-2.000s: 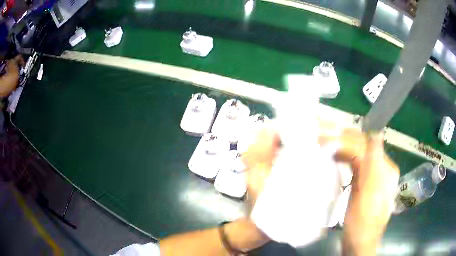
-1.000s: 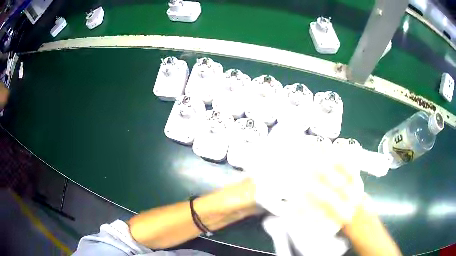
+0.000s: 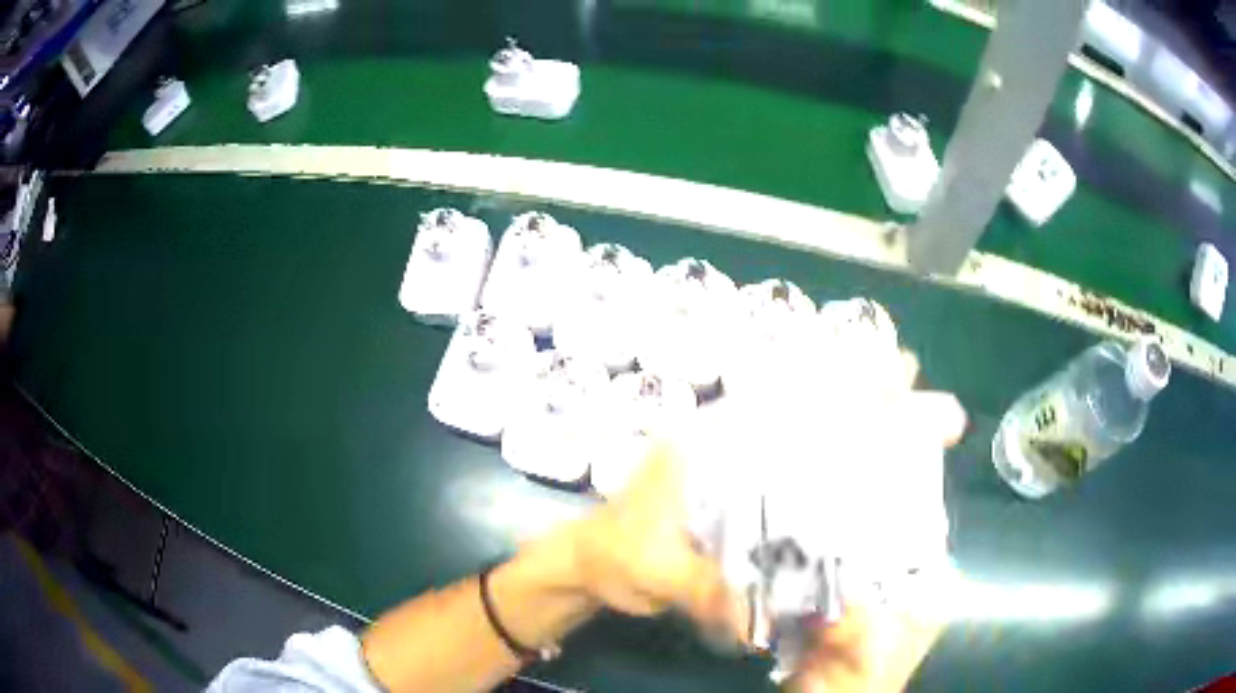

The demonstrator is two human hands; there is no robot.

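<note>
White plug adapters (image 3: 447, 278) stand pins-up in close rows on the dark green bench. My left hand (image 3: 651, 548), with a dark band at the wrist, reaches in from the bottom left and is closed around a white adapter whose metal pins (image 3: 786, 575) show between my hands. My right hand (image 3: 868, 643) is at the lower right of it, blurred and partly washed out, against a white cloth (image 3: 847, 501). Glare hides the edges between cloth, adapter and fingers, and the rows behind them.
A clear bottle (image 3: 1078, 420) lies tilted on the right of the bench. A pale rail (image 3: 610, 186) borders the green conveyor belt (image 3: 705, 129), which carries spaced-out white units (image 3: 533, 87). A grey post (image 3: 996, 142) slants down to the rail at the right.
My hands have shifted slightly, and pins now show between them. A second ago the cloth hung below my right hand. Two seconds ago my hands were raised over the rows. The view has shifted.
</note>
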